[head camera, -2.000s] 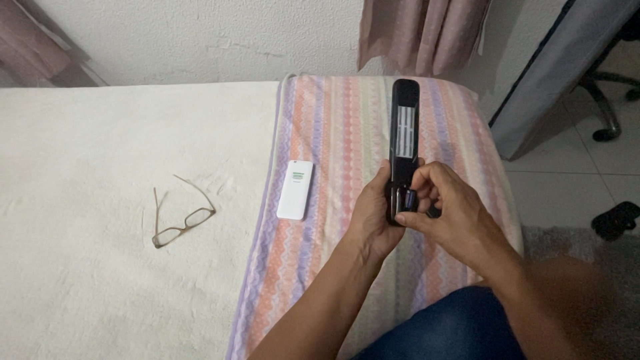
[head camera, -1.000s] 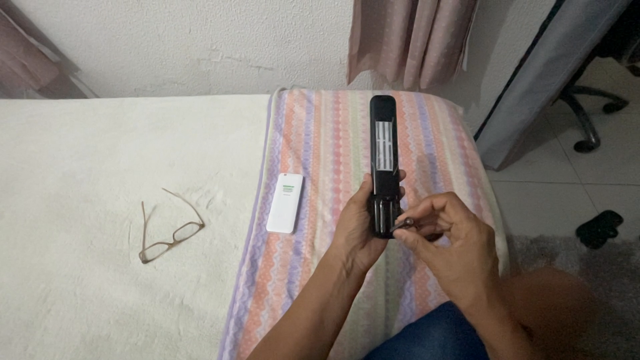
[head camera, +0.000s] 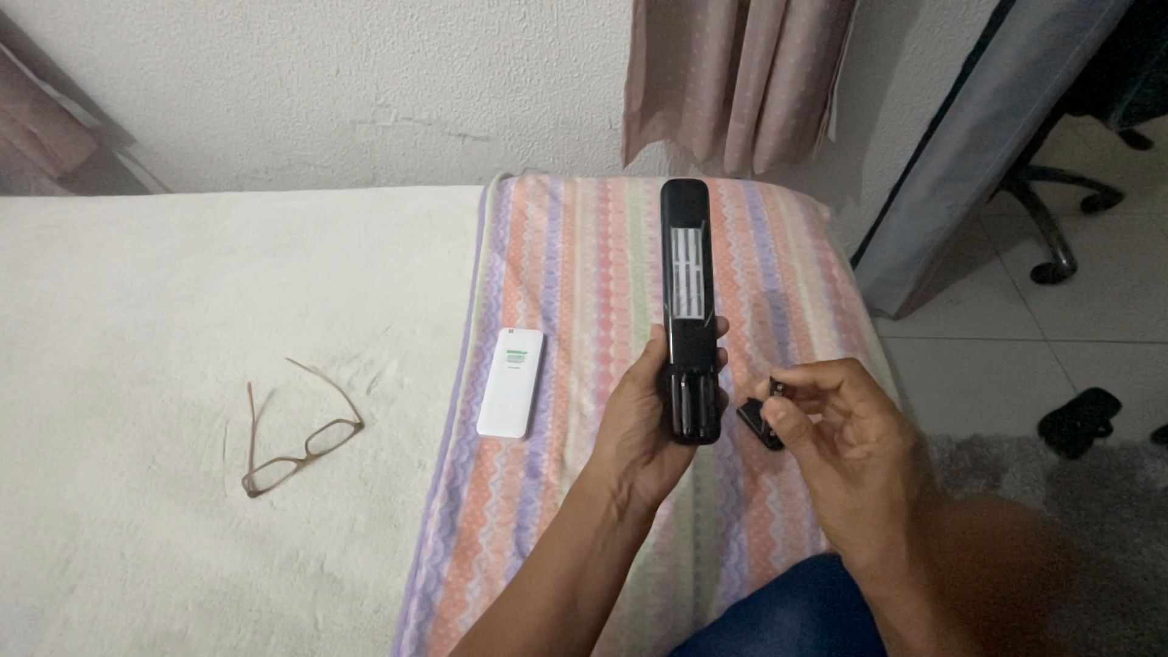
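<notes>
My left hand (head camera: 650, 420) holds a long black remote control (head camera: 686, 342) upright, its back with a pale label facing me. The battery compartment at its lower end is uncovered, and I cannot tell whether a battery is inside. To the right, my right hand (head camera: 844, 433) pinches a small dark object (head camera: 776, 387), probably a battery, between thumb and fingers. Just below those fingertips, a small black plastic cover (head camera: 759, 425) lies on the striped blanket (head camera: 575, 274). Left of the remote control rests a white handheld device (head camera: 511, 383) with green print.
Eyeglasses (head camera: 301, 456) lie unfolded on the cream blanket (head camera: 119, 365) at left. A pink curtain (head camera: 739, 82) hangs at the wall behind the bed. Beyond the bed's right edge are a gray drape (head camera: 985, 164), a wheeled chair base (head camera: 1049, 210) and black footwear (head camera: 1079, 422) on the floor.
My right hand has moved right, away from the remote control's battery compartment, with the small dark object between its fingers. My left hand still holds the remote control.
</notes>
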